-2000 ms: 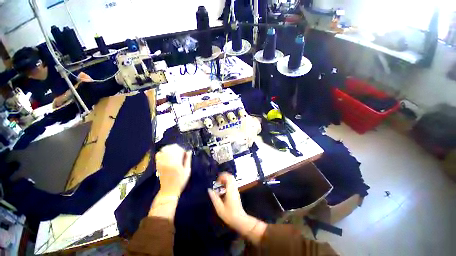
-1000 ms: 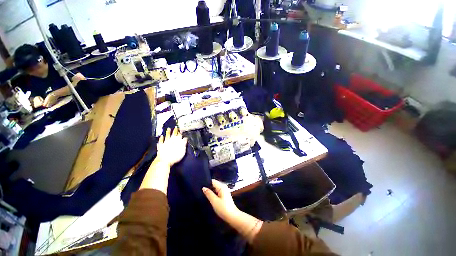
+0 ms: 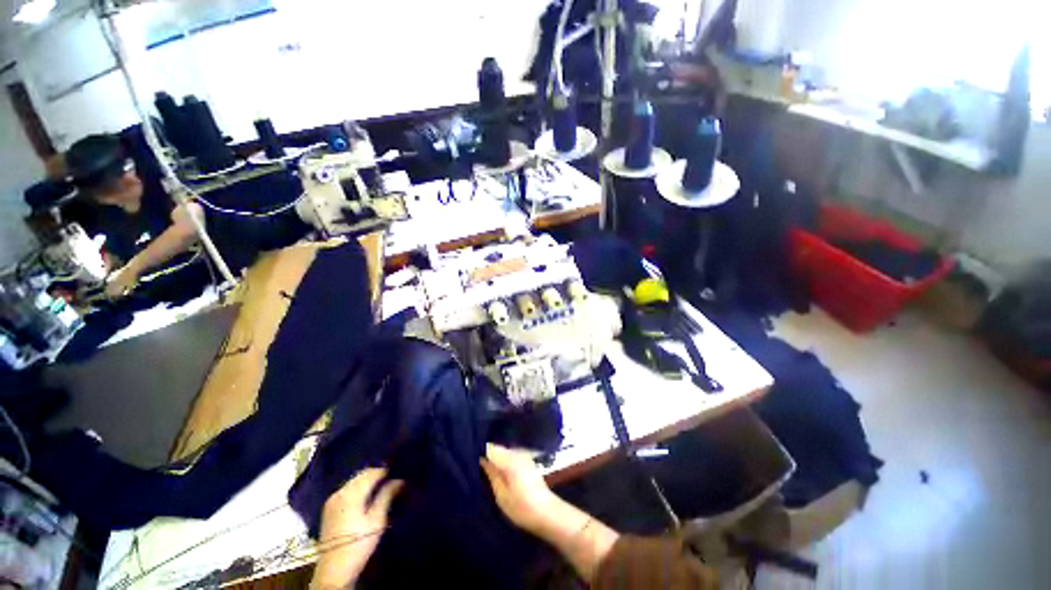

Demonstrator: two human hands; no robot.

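Note:
A dark navy garment piece (image 3: 398, 426) lies bunched and raised in front of the white overlock machine (image 3: 524, 305), over the table's front edge. My left hand (image 3: 360, 507) grips its left side, low near the table edge. My right hand (image 3: 515, 482) holds its right side, below the machine's front. The fingertips of both hands are partly hidden in the cloth. The presser foot area is partly hidden by the cloth.
A long dark panel (image 3: 305, 334) lies over tan cardboard (image 3: 236, 357) at left. Black tools with a yellow item (image 3: 652, 293) lie right of the machine. An open box (image 3: 726, 461) is under the table. A red basket (image 3: 853, 288) stands right. Another person (image 3: 127, 213) sits far left.
My left hand has come back from beside the machine toward me, and the cloth has been lifted into a bunch. My right hand stays on the cloth's right side. The view has shifted slightly.

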